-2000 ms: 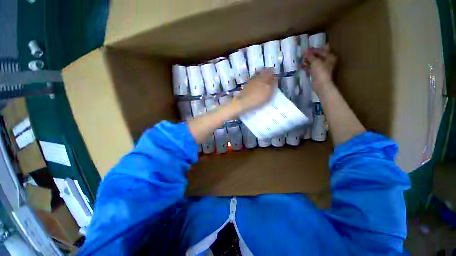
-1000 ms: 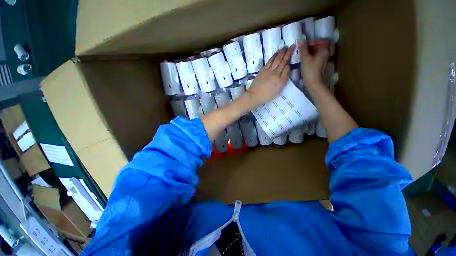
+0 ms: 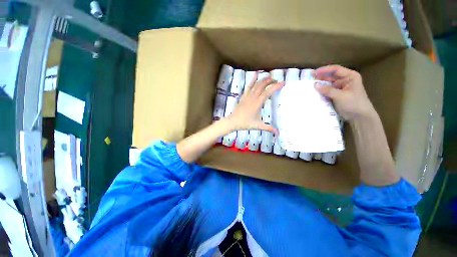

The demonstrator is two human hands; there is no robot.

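Observation:
White cylindrical units (image 3: 235, 85) lie packed in rows inside the open carton (image 3: 165, 90). A label sheet (image 3: 308, 120) lies over the units at the right, with faint print near its right side. My right hand (image 3: 343, 93) has its thumb and fingers at the sheet's upper right corner. My left hand (image 3: 252, 108) is spread over the units with fingers apart, its fingertips beside the sheet's left edge. No separate sticker can be made out at the fingertips. A red glow (image 3: 241, 148) shows at the near edge of the units.
The carton's flaps stand open around the units. On the green bench at the left are paper sheets (image 3: 70, 106), a loose white unit (image 3: 96, 9) and a heap of white parts (image 3: 72, 208). A pale metal rail (image 3: 37, 75) runs along the left. Another carton (image 3: 420, 30) shows at the upper right.
The view has shifted, so the carton sits further right. My left hand has moved off the sheet and opened. My right hand has moved from the units to the sheet's corner, and the sheet lies more upright.

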